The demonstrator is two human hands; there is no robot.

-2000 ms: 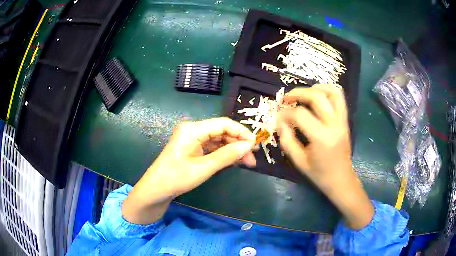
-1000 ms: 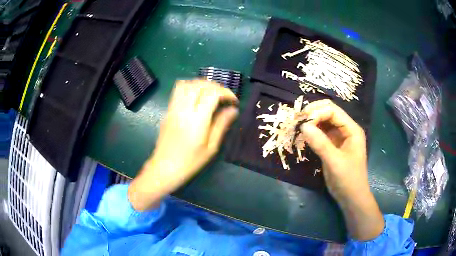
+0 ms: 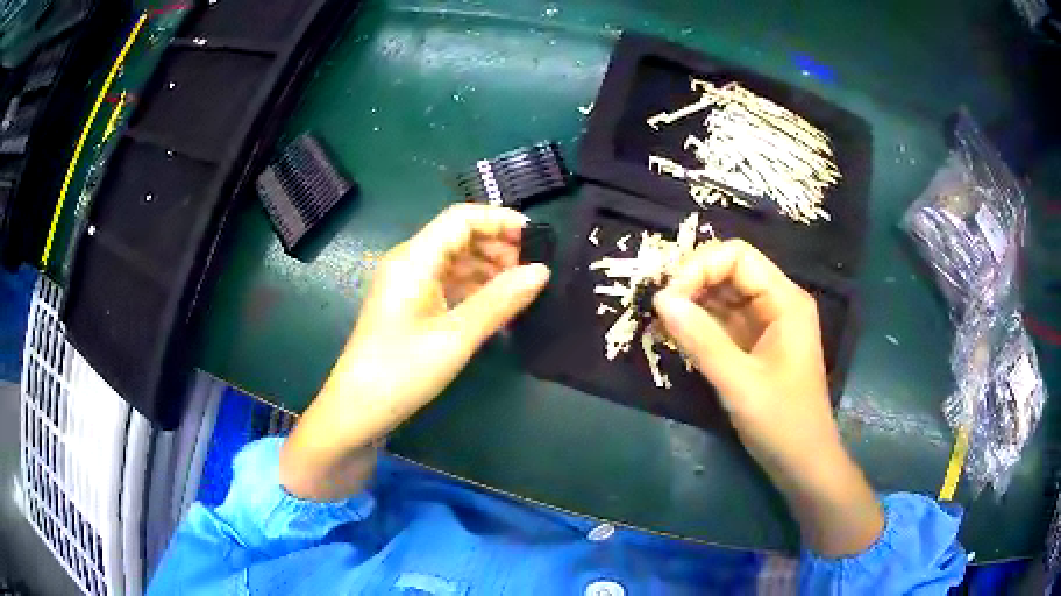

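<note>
My left hand (image 3: 431, 314) is over the bench just left of the near parts tray (image 3: 559, 349). Its thumb and index finger are apart, with a dark shape between them; whether it is a held part is unclear. My right hand (image 3: 756, 332) is over the right side of the near tray, thumb and index pinched on a small black piece (image 3: 645, 299). Short metal contacts (image 3: 620, 332) lie heaped below it. A row of black housings (image 3: 529, 175) with pale metal on top lies slightly tilted just beyond my left fingertips.
The far tray (image 3: 611, 111) holds a heap of long metal strips (image 3: 768, 151). A second row of housings (image 3: 305, 194) lies farther left, beside a long black compartment tray (image 3: 146, 221). Clear plastic bags (image 3: 977, 291) lie at right. White slotted crates (image 3: 70, 431) stand at lower left.
Since one second ago my left hand has opened its fingers and drawn back slightly, uncovering the housing row, now tilted. My right hand has moved left with the black piece.
</note>
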